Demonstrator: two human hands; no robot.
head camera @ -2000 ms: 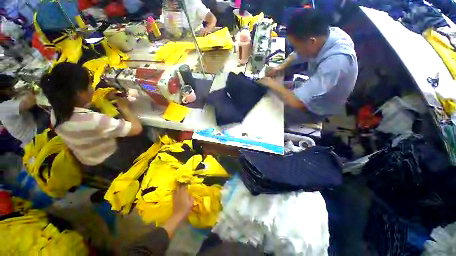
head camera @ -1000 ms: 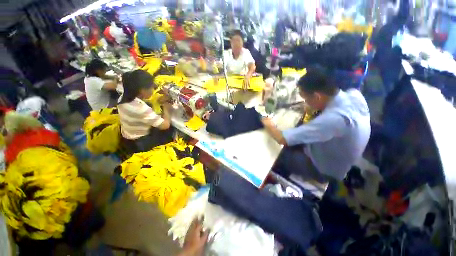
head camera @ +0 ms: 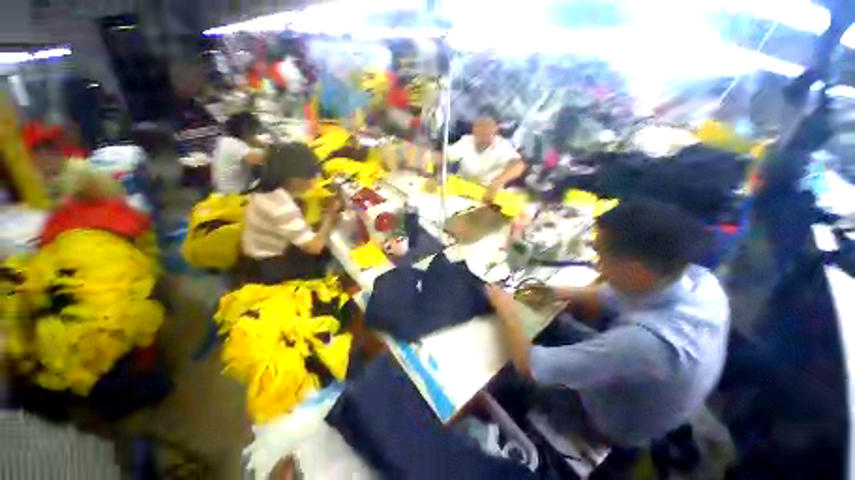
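A small, blurred skin-coloured patch at the bottom edge, by the white cut pieces [head camera: 305,436], looks like part of my left hand [head camera: 284,467]. Its fingers cannot be made out. My right hand is not in view. The white pieces lie heaped at the bottom, left of a flat pile of navy pieces [head camera: 389,412]. Yellow-and-black garment pieces [head camera: 281,342] are heaped just beyond the white ones. The picture is blurred.
A seated person in a light blue shirt [head camera: 647,352] works at the pale table [head camera: 459,361], with navy cloth [head camera: 427,295] on it. Several others sit farther back. Another yellow heap [head camera: 89,309] stands at left, beside the floor aisle [head camera: 197,375].
The view has tilted up, showing ceiling lights. My left hand has gone from the yellow heap to the white pieces and is now nearly out of the picture at the bottom.
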